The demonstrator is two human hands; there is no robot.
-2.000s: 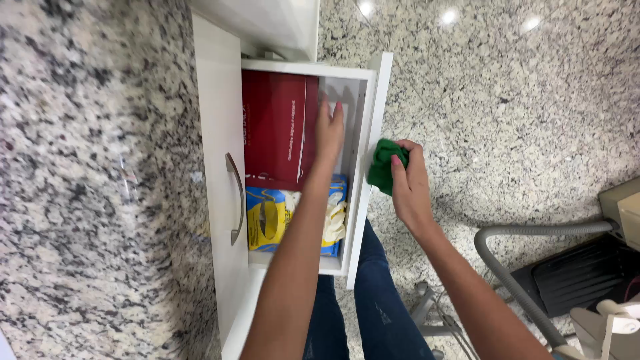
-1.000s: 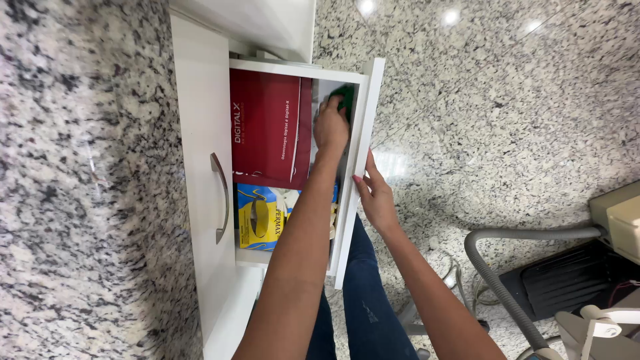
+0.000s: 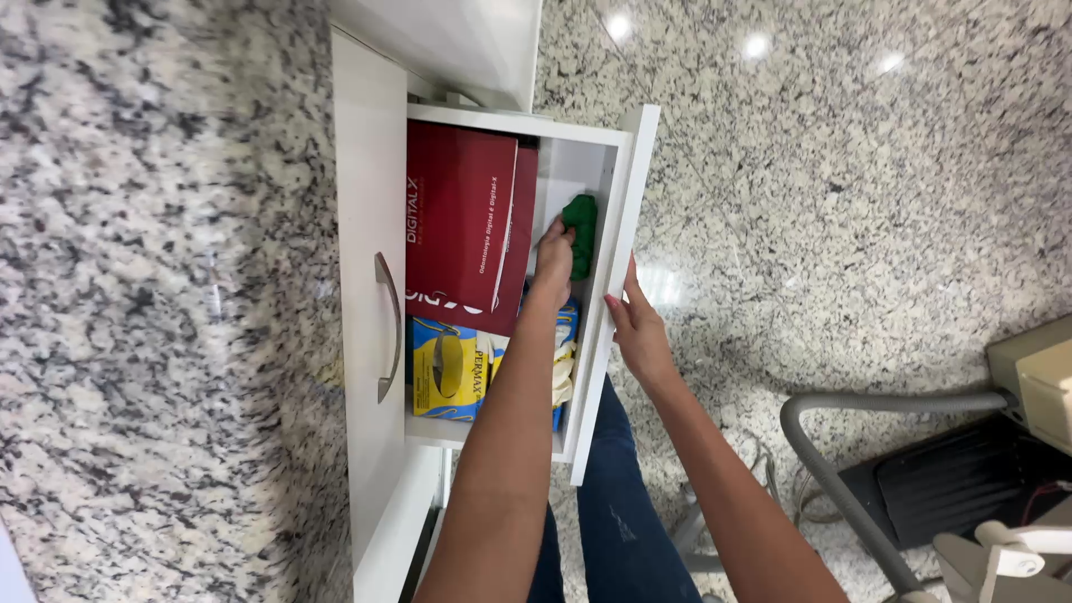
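A white drawer stands pulled out, holding dark red printed folders and blue and yellow glove boxes with pale gloves showing at an opening. Inside it, my left hand touches a green cloth-like bundle near the drawer's front panel; its fingertips are partly hidden, so whether they grip the bundle is unclear. My right hand rests with its fingers and thumb on the outer edge of the front panel.
A speckled stone countertop lies on the left, beside a closed white drawer front with a metal handle. At the lower right are a grey hose, a black tray-like base and a beige unit.
The green bundle was in my right hand two seconds ago and now lies in the drawer at my left hand. My right hand has moved onto the drawer's front panel.
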